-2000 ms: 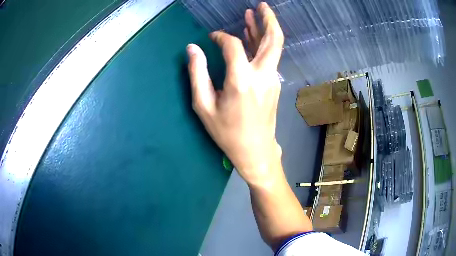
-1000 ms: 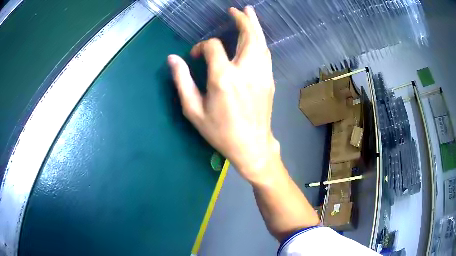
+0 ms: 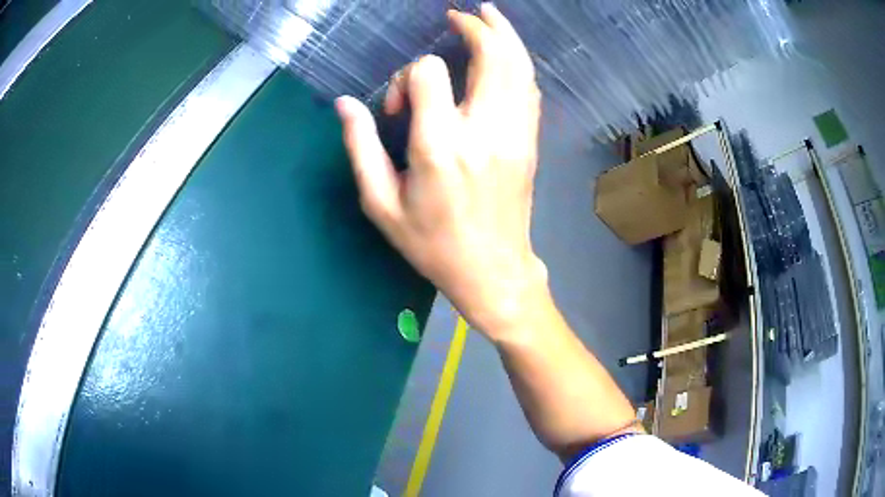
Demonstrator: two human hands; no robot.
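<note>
My bare right hand (image 3: 451, 160) reaches up from the lower right over the worktop, back of the hand up. Its thumb and fingers are spread and slightly bent, with nothing visible held in them. Its fingertips overlap the near edge of the stack of blister trays (image 3: 611, 58), a greyish translucent block with many thin edge lines across the top. Whether the fingertips touch the stack cannot be told. The dark green worktop (image 3: 233, 320) lies below and left of the hand. My left hand is not in view.
A silver-white rail (image 3: 107, 262) curves along the left, with the dark green conveyor belt (image 3: 107, 107) beyond it. A green sticker (image 3: 409, 325) lies near the worktop's right edge. To the right are grey floor, a yellow line (image 3: 442, 398), cardboard boxes (image 3: 640, 199) and shelving with grey stacks (image 3: 796, 301).
The view has shifted, and the stack now reaches further left and over the rail. The hand keeps nearly the same open shape. The green sticker and yellow floor line show more fully.
</note>
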